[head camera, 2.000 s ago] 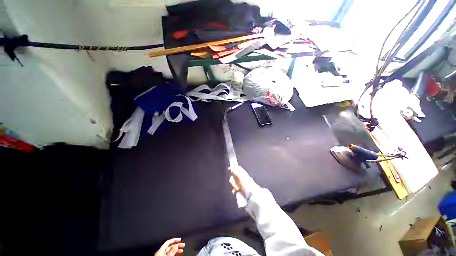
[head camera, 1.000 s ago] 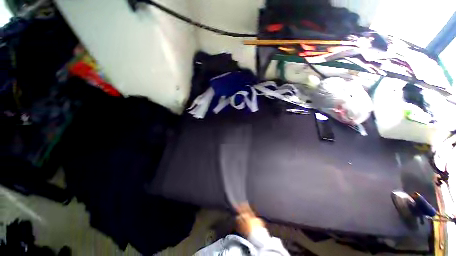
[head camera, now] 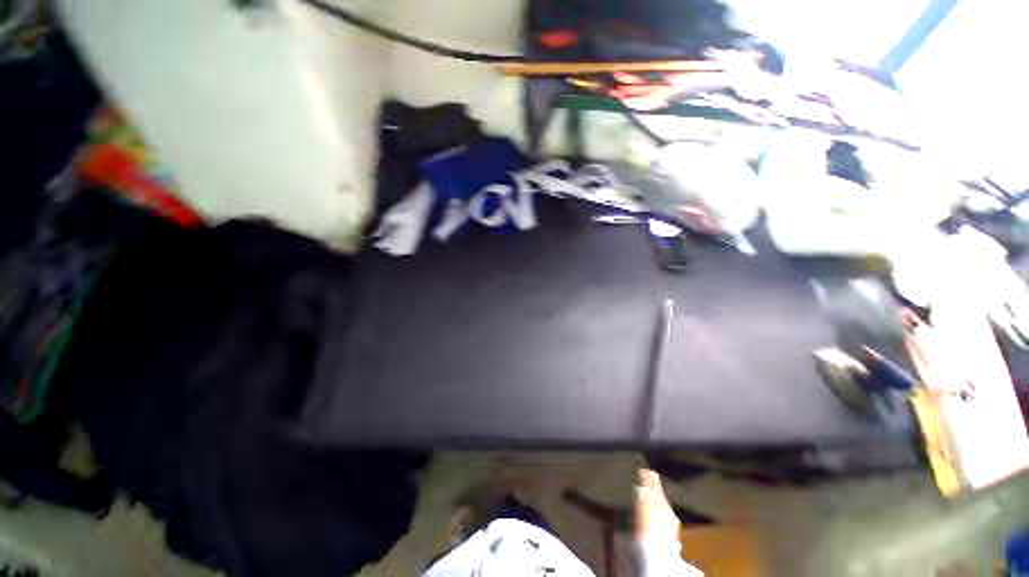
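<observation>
My right hand (head camera: 654, 505), blurred, is at the front edge of the dark cloth-covered table (head camera: 497, 361), closed around the near end of a narrow strip (head camera: 660, 366). The strip points away from me over the cloth; whether it touches is unclear. A small blurred brownish patch left of my patterned white clothing may be my left hand (head camera: 460, 523); its fingers cannot be made out. The iron (head camera: 849, 378) rests at the table's right.
A dark phone (head camera: 668, 246), a whitish plastic bag (head camera: 702, 186), white bands (head camera: 497, 205) and blue cloth (head camera: 468, 169) lie along the back. A white box (head camera: 807, 209) is back right. A large black cloth heap (head camera: 226, 383) hangs at left.
The view has swung left, then partly back right. My right hand has moved from over the table to its front edge. The strip has swept left, then right, and now looks thin.
</observation>
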